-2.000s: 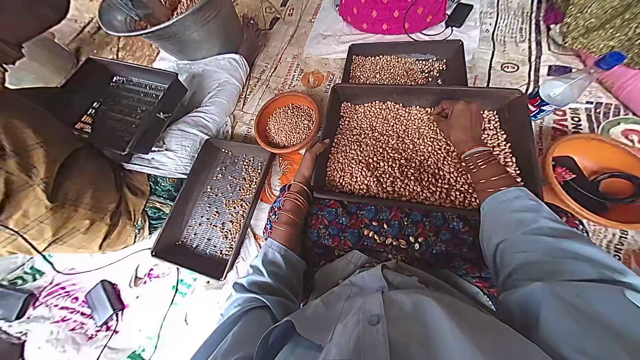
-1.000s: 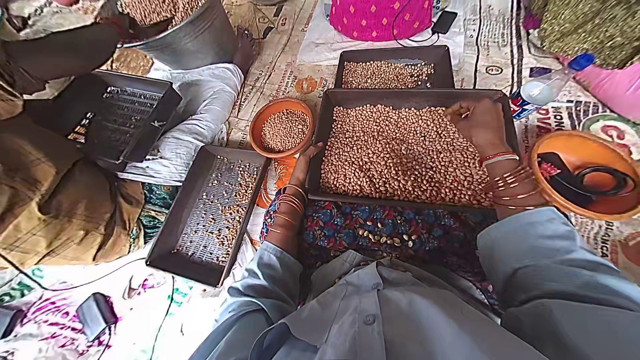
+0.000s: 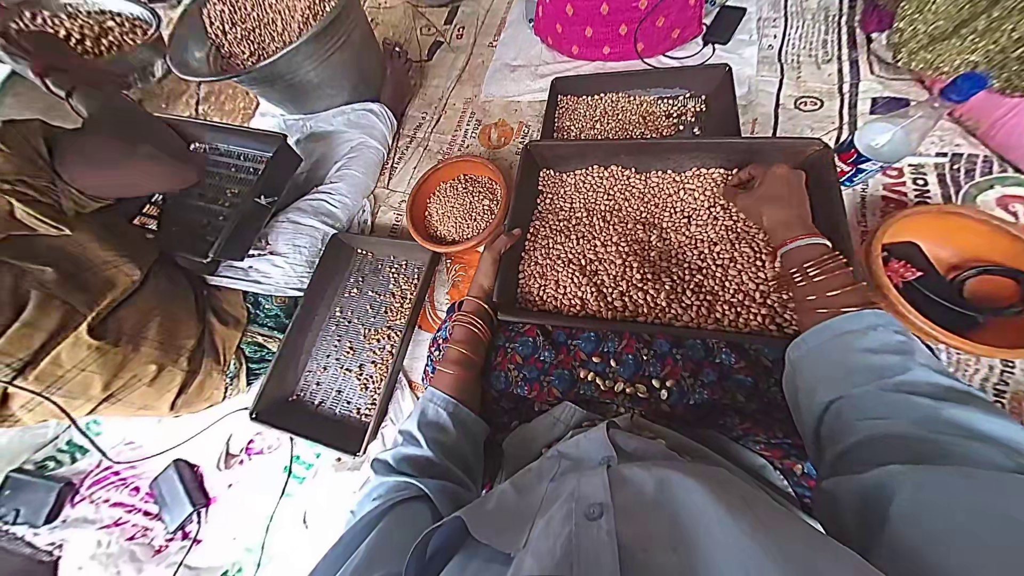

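A dark rectangular tray [image 3: 680, 146] lies across my lap, spread with a thick layer of light brown nuts or seeds [image 3: 640, 240]. My left hand [image 3: 498, 254] grips the tray's left wall. At the right end of the tray my right hand [image 3: 770, 200] rests on the seeds with its fingers curled down; whether it holds any is hidden. Left of the tray, an orange bowl [image 3: 414, 210] of smaller seeds sits close to my left hand. A few pale seeds [image 3: 624, 386] lie on the blue floral cloth over my lap.
A perforated tray [image 3: 276, 384] with scattered bits lies left; another tray [image 3: 560, 84] of seeds stands beyond mine. A co-worker sits left with a tray [image 3: 260, 180] and a metal bucket [image 3: 320, 76]. At right are a plastic bottle [image 3: 888, 136] and an orange basin [image 3: 904, 320]. Cables cross the floor.
The co-worker's arm has come over the perforated tray on their lap. My right hand stays at the tray's right end, and my left hand stays at its left wall.
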